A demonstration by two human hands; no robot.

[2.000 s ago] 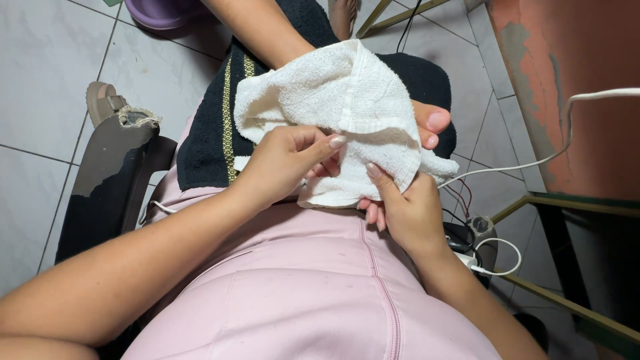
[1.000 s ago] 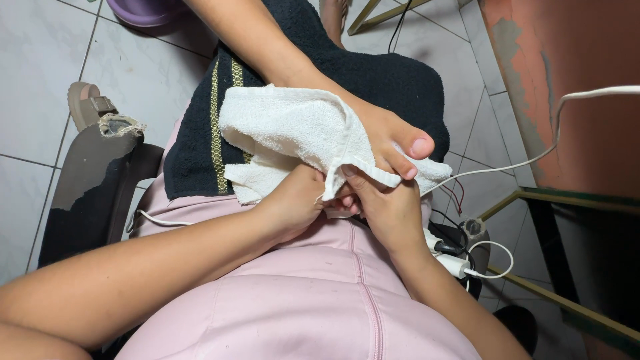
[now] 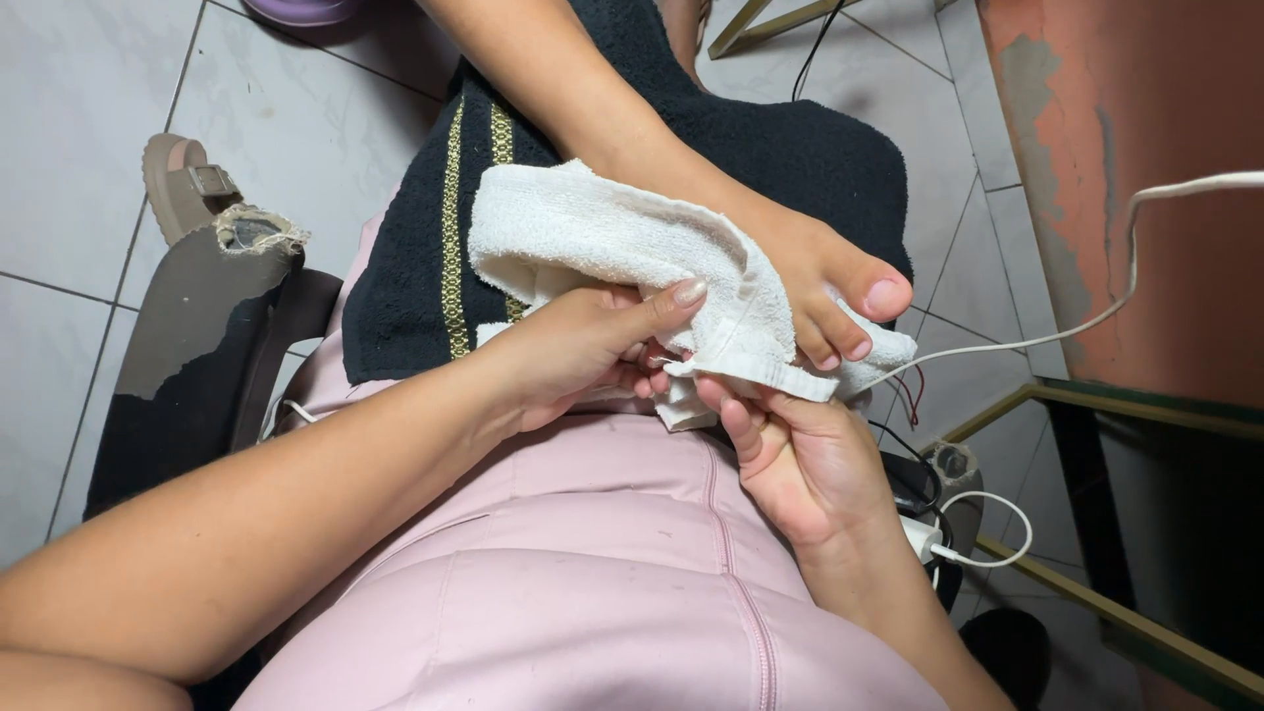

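Note:
A white terry towel (image 3: 632,237) lies bunched against another person's bare foot (image 3: 829,276), covering part of its side and passing under the toes. My left hand (image 3: 602,346) grips the towel's near part, thumb on top. My right hand (image 3: 800,434) pinches the towel's lower hem just below the small toes, its palm turned up. The fingertips of both hands are partly hidden by the cloth. Beneath the foot, a black towel (image 3: 839,158) with gold patterned bands is spread over my lap.
A worn chair armrest (image 3: 197,336) stands at the left, near a sandal (image 3: 188,183) on the tiled floor. At the right are a white cable (image 3: 1076,321), a white plug (image 3: 923,538), a metal frame (image 3: 1106,602) and a peeling wall (image 3: 1116,148). A purple container (image 3: 301,8) shows at the top.
Two seconds ago the white towel covered more of the foot; now the foot's top and several toes show. My hands were close together a second ago and are now slightly apart, still on the towel.

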